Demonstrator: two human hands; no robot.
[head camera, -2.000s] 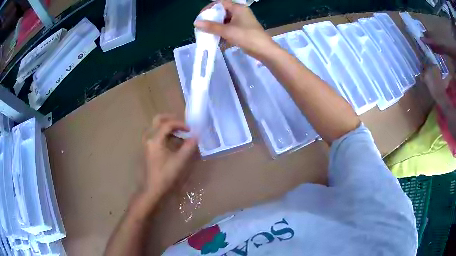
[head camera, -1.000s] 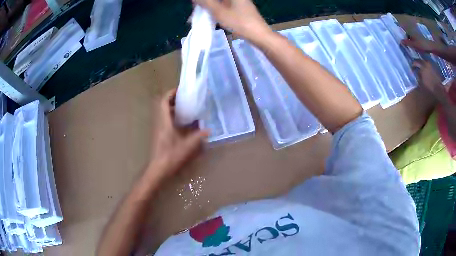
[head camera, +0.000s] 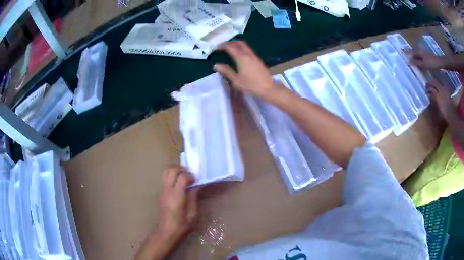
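Note:
A white plastic tray (head camera: 211, 134) lies lengthwise in front of me on the brown cardboard. Its left part and upper left corner look white and wrinkled, like a loose wrap; the exact outline of what lies in it is blurred. My left hand (head camera: 178, 198) has its fingers curled at the tray's lower left corner and grips it there. My right hand (head camera: 247, 68) is just beyond the tray's upper right end, thumb and fingers apart, holding nothing.
More trays (head camera: 364, 91) overlap in a row to the right. A tray stack (head camera: 48, 203) stands at the left edge by a metal post (head camera: 25, 129). The dark green belt (head camera: 137, 84) carries printed white cartons (head camera: 163, 40) and a tray (head camera: 90, 76). Another person's hands (head camera: 427, 61) are at far right.
The long white item is out of my hands, and the tray in front now looks whiter and fuller. My right hand has opened. More cartons show on the belt.

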